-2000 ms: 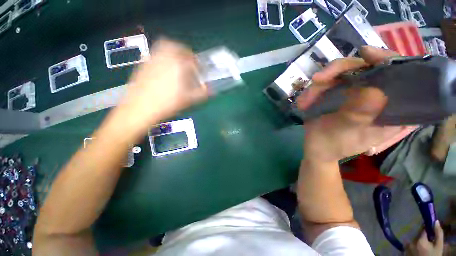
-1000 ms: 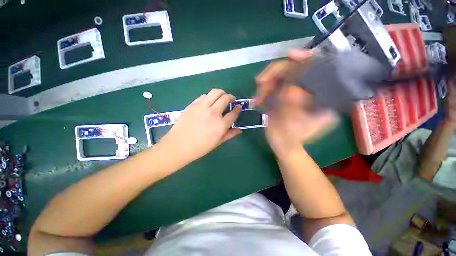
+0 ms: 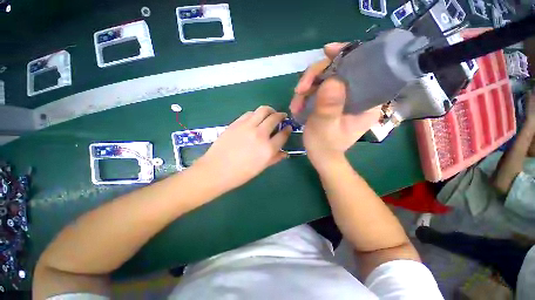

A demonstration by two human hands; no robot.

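My right hand (image 3: 334, 117) grips the thick grey electric screwdriver (image 3: 375, 70), its black cable end pointing to the upper right. Its tip is hidden behind the hand, over a white plastic housing (image 3: 297, 152) on the green surface. My left hand (image 3: 255, 137) holds that housing by its left side; most of it is covered. A blue circuit board (image 3: 287, 125) shows at its top edge. A second housing (image 3: 176, 153) lies partly under my left forearm, with a red wire to a white round part (image 3: 176, 108). A third housing (image 3: 92, 164) lies further left.
A pale metal rail (image 3: 193, 82) crosses the green surface (image 3: 246, 205). Beyond it lie several housings (image 3: 98, 48). The screw feeder (image 3: 431, 96) stands right of my right hand, beside a pink-red compartment tray (image 3: 431, 158). Loose components (image 3: 13, 217) are heaped at left. Another person's arm (image 3: 516, 158) is at right.
The screwdriver has swung from a blurred pose to upright over the housing held by my left hand. The housings beyond the rail have shifted right. My left hand stays on the housing.
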